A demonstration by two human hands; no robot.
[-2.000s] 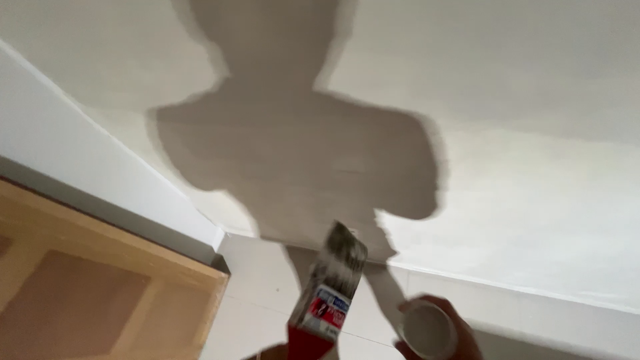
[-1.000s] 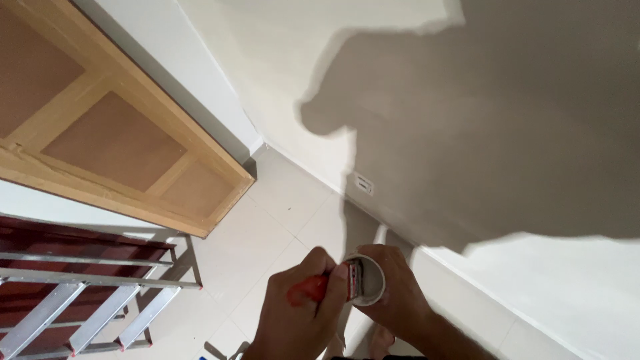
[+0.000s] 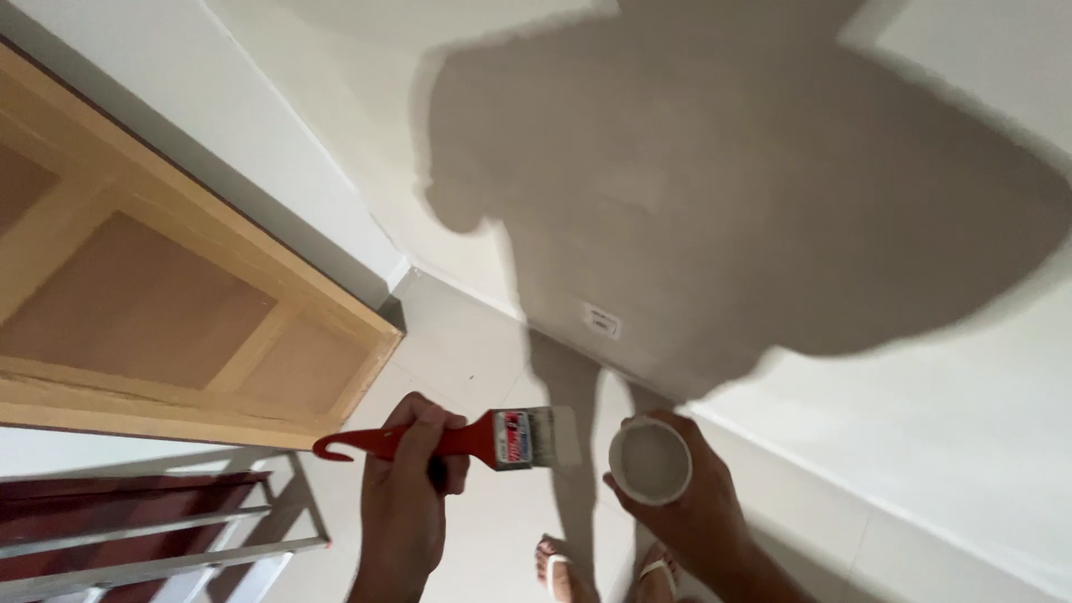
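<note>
My left hand point(image 3: 414, 481) grips the red handle of a flat paintbrush point(image 3: 481, 440), its bristles pointing right and coated pale at the tip. A label with writing wraps the metal band. To the right, my right hand point(image 3: 699, 494) is closed around a white cup point(image 3: 651, 461) whose open top faces me; pale paint appears to be inside. A gap separates the bristle tip from the cup's rim. Beyond both hands stands a pale wall point(image 3: 335, 50), largely covered by my shadow.
A wooden panelled piece point(image 3: 159, 301) leans at the left. Below it lies a metal ladder point(image 3: 159, 565) beside a dark red surface point(image 3: 109, 511). A wall socket plate point(image 3: 602, 321) sits low on the wall. My feet in sandals point(image 3: 555, 569) stand on the tiled floor point(image 3: 477, 536).
The brush, at the cup's mouth one second ago, is now left of the cup with its bristles in plain sight. My hands have moved apart.
</note>
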